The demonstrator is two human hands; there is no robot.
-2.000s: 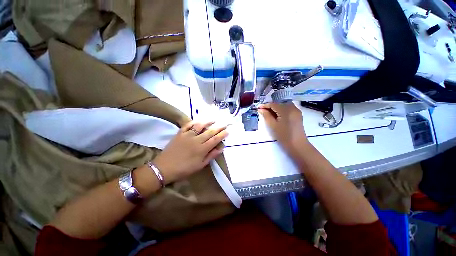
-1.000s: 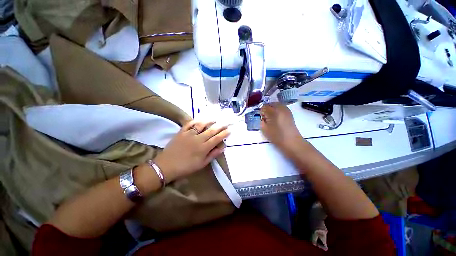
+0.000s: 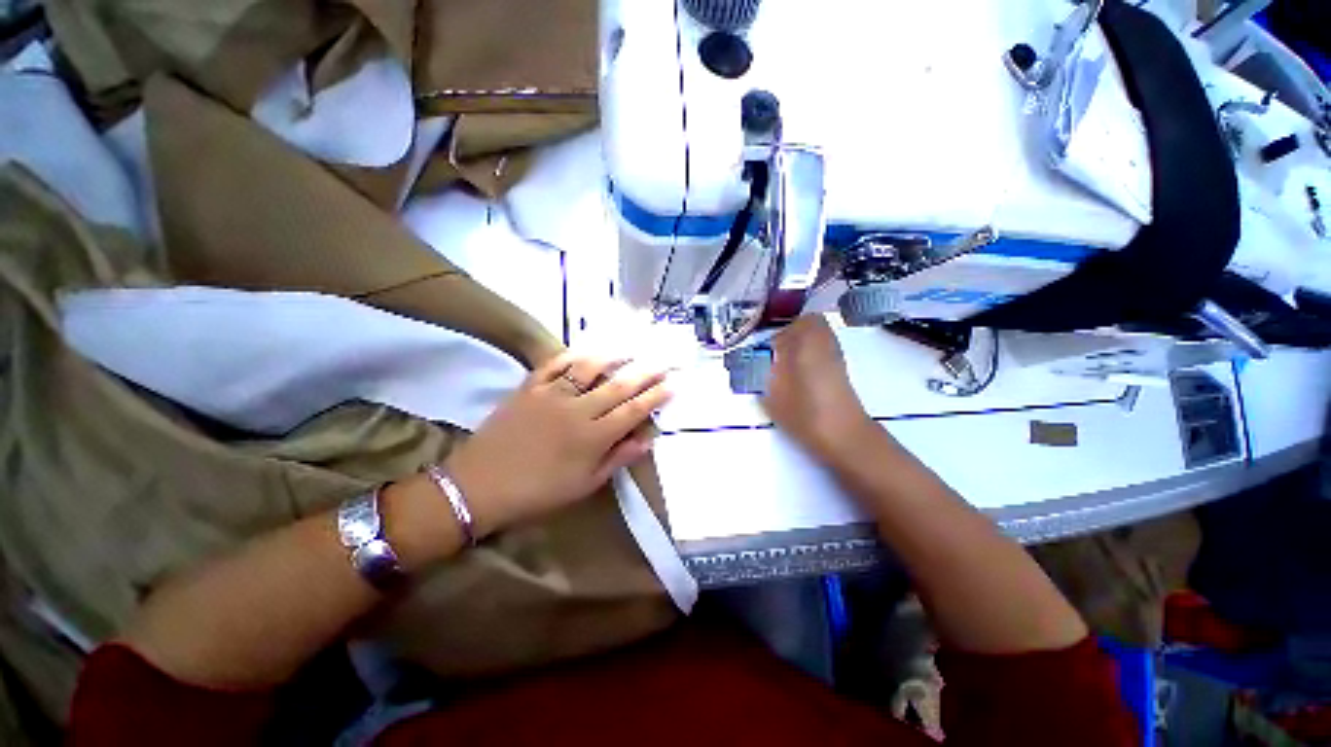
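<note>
Khaki fabric [image 3: 540, 606] with white lining [image 3: 292, 358] lies in folds at left and reaches under my left hand [image 3: 584, 416]. That hand lies flat on the cloth, fingers extended toward the needle area, which is blurred by bright glare. My right hand [image 3: 810, 382] is just right of the grey-blue block [image 3: 750, 369], below the machine head [image 3: 890, 132]. Its fingers are curled; whether they hold anything is hidden. A white strip [image 3: 654, 540] hangs over the table edge beside the khaki cloth.
More khaki cloth [image 3: 504, 51] lies behind at left. A black band [image 3: 1175, 161] drapes over the machine arm. A small dark device with a cable [image 3: 956, 350] lies right of my right hand. A measuring scale [image 3: 788, 562] runs along the front edge. Cloth and blue containers show below right.
The machine appears farther right and slightly lower in the view. My right hand's fingers have drawn back right from beside the needle and curled. My left hand has stayed in place.
</note>
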